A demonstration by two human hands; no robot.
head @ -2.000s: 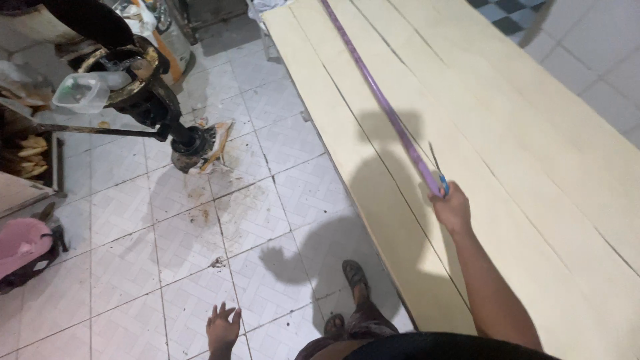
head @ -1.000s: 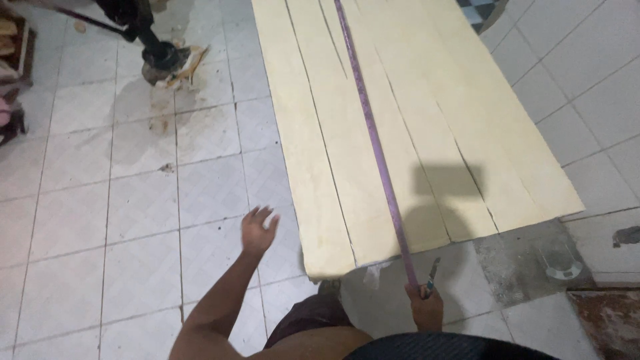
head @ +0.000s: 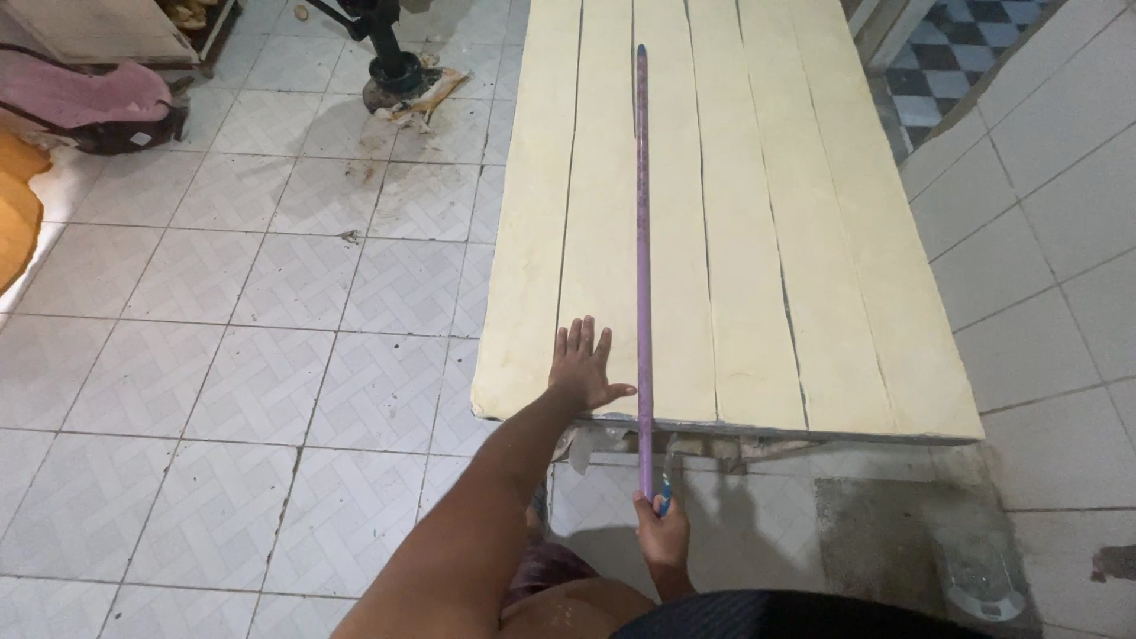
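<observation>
A long purple rod [head: 643, 266] lies lengthwise over a table covered by a cream-coloured sheet [head: 612, 222], which looks like rolled dough cut into long strips. My right hand [head: 664, 531] grips the rod's near end beyond the table's front edge. In the same hand is a thin tool with a blue handle [head: 664, 499], perhaps a knife; its blade is faint. My left hand [head: 581, 366] rests on the cream surface near the front edge, fingers spread, its thumb close to the rod. Dark cut lines run lengthwise on both sides of the rod.
A black metal stand [head: 389, 71] stands on the tiled floor [head: 266, 284] left of the table. Farther left are a pink item [head: 89, 93] and an orange item [head: 18, 204]. A tiled wall [head: 1047, 222] rises at the right, with a clear container [head: 981, 577] low beside it.
My left hand has moved from beside the table onto the cream surface. The rod has stayed in my right hand, which was over the table at first and is now past its front edge. The view has shifted.
</observation>
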